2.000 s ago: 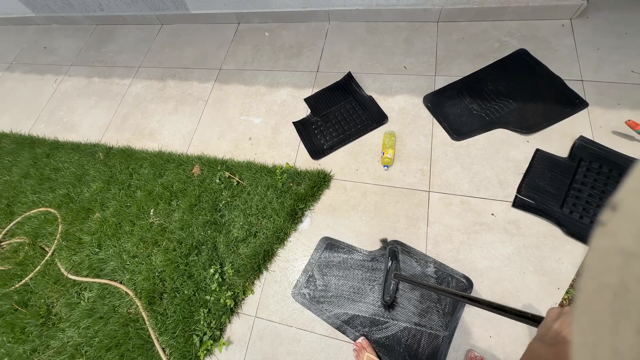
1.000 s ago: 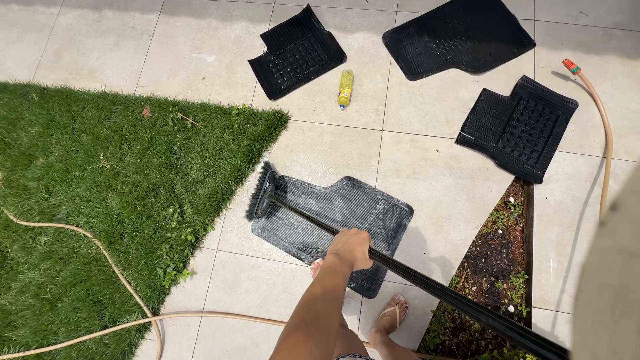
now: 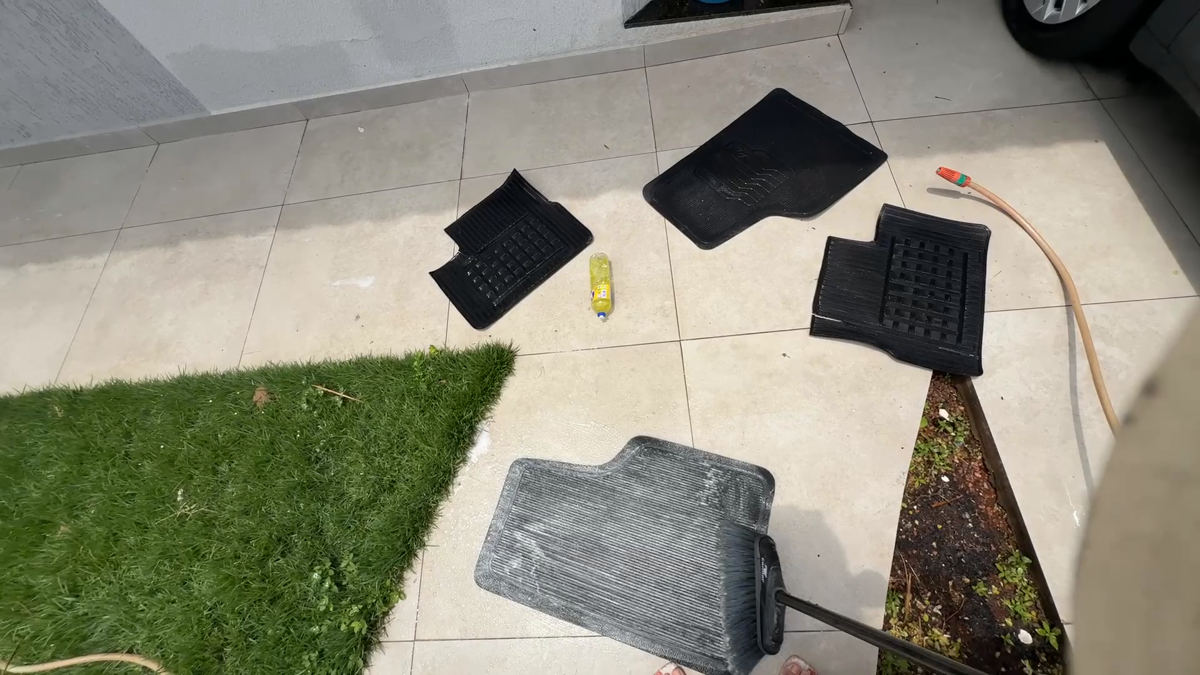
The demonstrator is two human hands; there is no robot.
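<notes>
A long-handled broom (image 3: 767,595) rests its bristles on the right part of a ribbed rubber car mat (image 3: 619,544), which is wet with whitish suds. Its black pole runs off the bottom edge at right, and neither of my hands is in view. Beyond the sudsy mat, a bottle of yellow liquid (image 3: 601,284) lies on the tiles. Three more black mats lie around it: a small mat (image 3: 511,248) to its left, a larger mat (image 3: 764,169) behind and to the right, and another small mat (image 3: 902,289) at right.
Grass (image 3: 216,506) fills the lower left, with part of a hose (image 3: 89,662) on it. A hose with an orange nozzle (image 3: 953,176) lies at right. A narrow soil bed (image 3: 956,525) is at lower right. A wall (image 3: 375,47) and a car wheel (image 3: 1059,19) stand at the back.
The broom head has moved from the mat's left end to its right part. The hand seen on the pole a second ago is out of view. The view has shifted.
</notes>
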